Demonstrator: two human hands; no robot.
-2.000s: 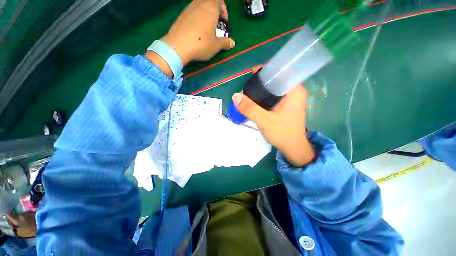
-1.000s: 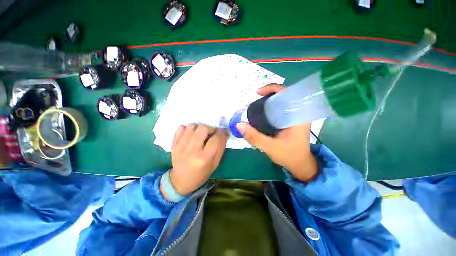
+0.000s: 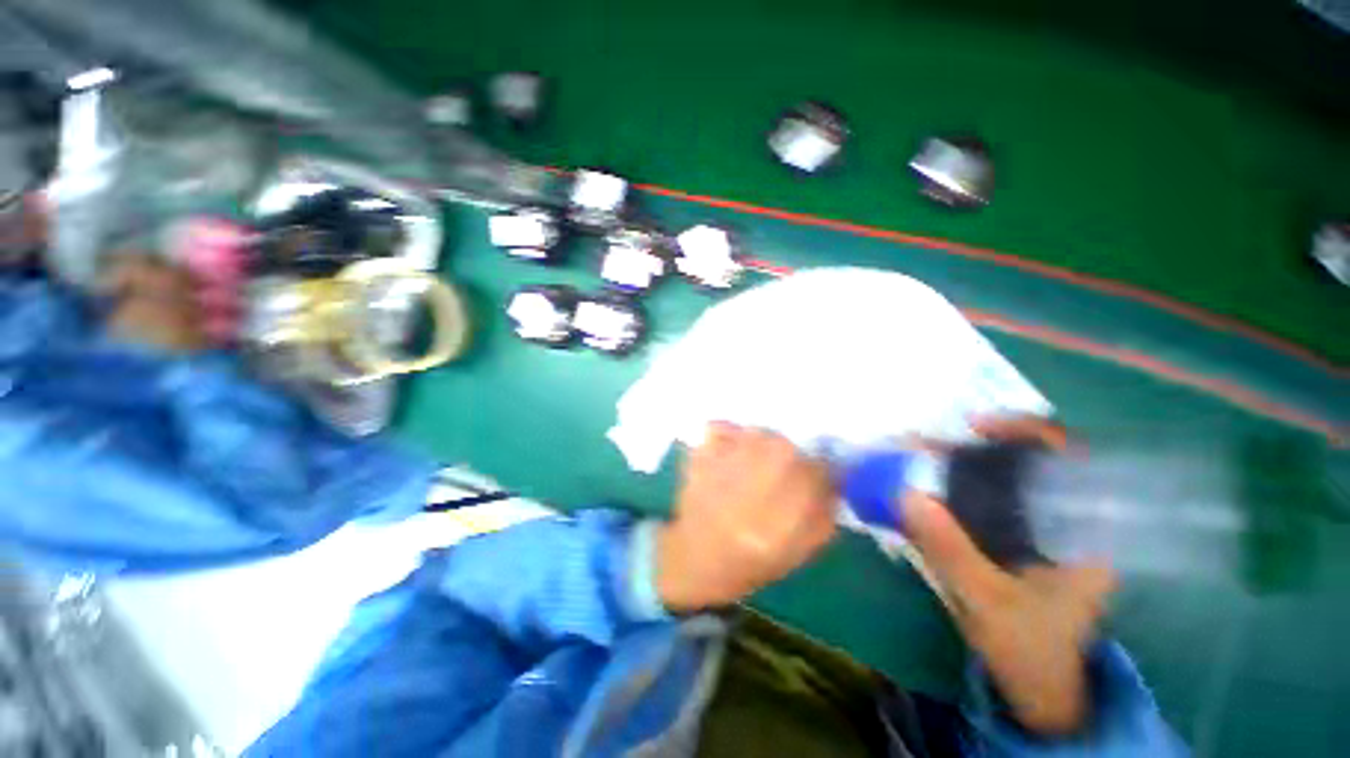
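Note:
The frame is motion-blurred. My right hand is shut on the dispensing syringe, which lies nearly level with its green cap to the right. The black grip sleeve is in my fingers, and the blue front end points left at my left hand. My left hand is closed like a fist right at the syringe's front end. Whether it holds anything is hidden. The white cloth or paper lies under and behind both hands. The needle cannot be made out.
Several round modules with white squares stand on the bench left of the cloth. More modules are on the belt behind the red line. A shiny tray and a tape roll are further left, beside another person's blue sleeve.
The view has swung left, so the scene sits further right. The syringe has tipped closer to level. My left hand came back from the belt and stays by the syringe's front end.

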